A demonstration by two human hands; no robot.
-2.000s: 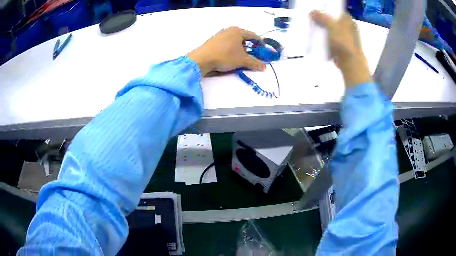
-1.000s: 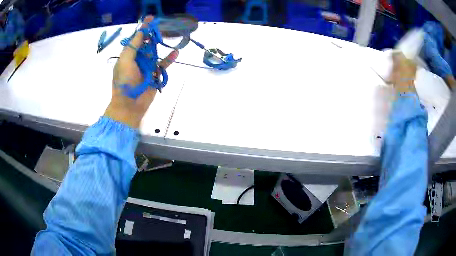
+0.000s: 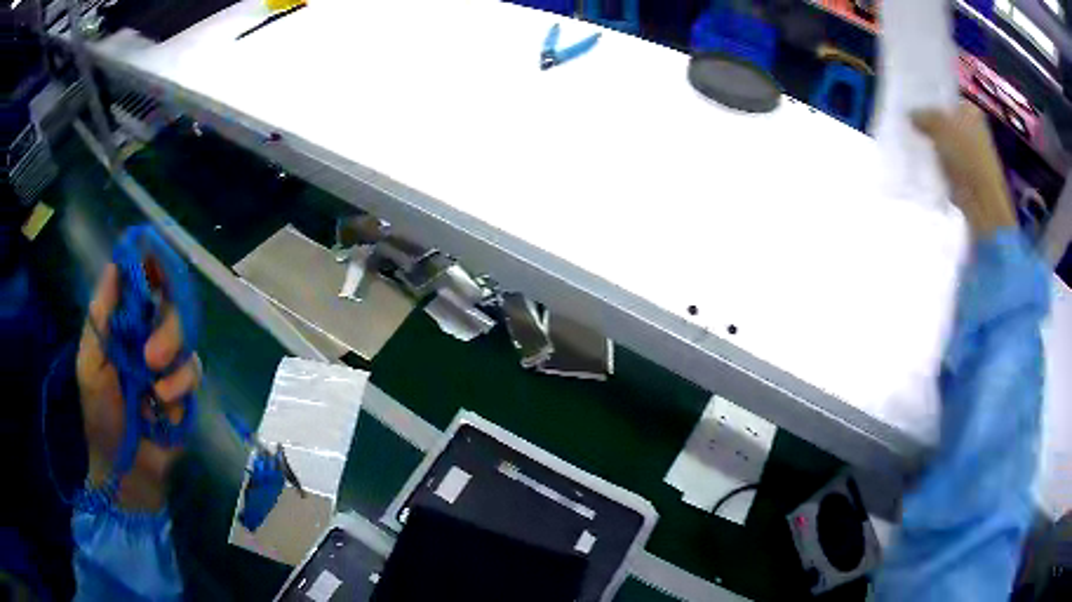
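My left hand [image 3: 139,376] is at the lower left, below the white shelf, closed around bundled blue cord [image 3: 153,282] with loops hanging down. Some blue cord or a blue piece [image 3: 265,488] also lies over a silvery sheet below it. My right hand [image 3: 970,159] is at the upper right above the shelf, closed on a white item [image 3: 917,71], blurred; I cannot tell if it is paper or cloth. The white shelf [image 3: 564,153] runs diagonally between my hands.
Blue-handled nippers [image 3: 570,47] and a round dark disc [image 3: 735,85] are on the shelf. Below are grey metal plates [image 3: 453,300], dark panels in white frames [image 3: 529,494], a white perforated plate [image 3: 723,453] and a fan unit [image 3: 837,529]. Blue stools and crates stand behind.
The view has turned left. My left hand has carried the blue cord off the shelf to the lower left. The second blue coil no longer shows on the shelf. My right hand still holds the white item.
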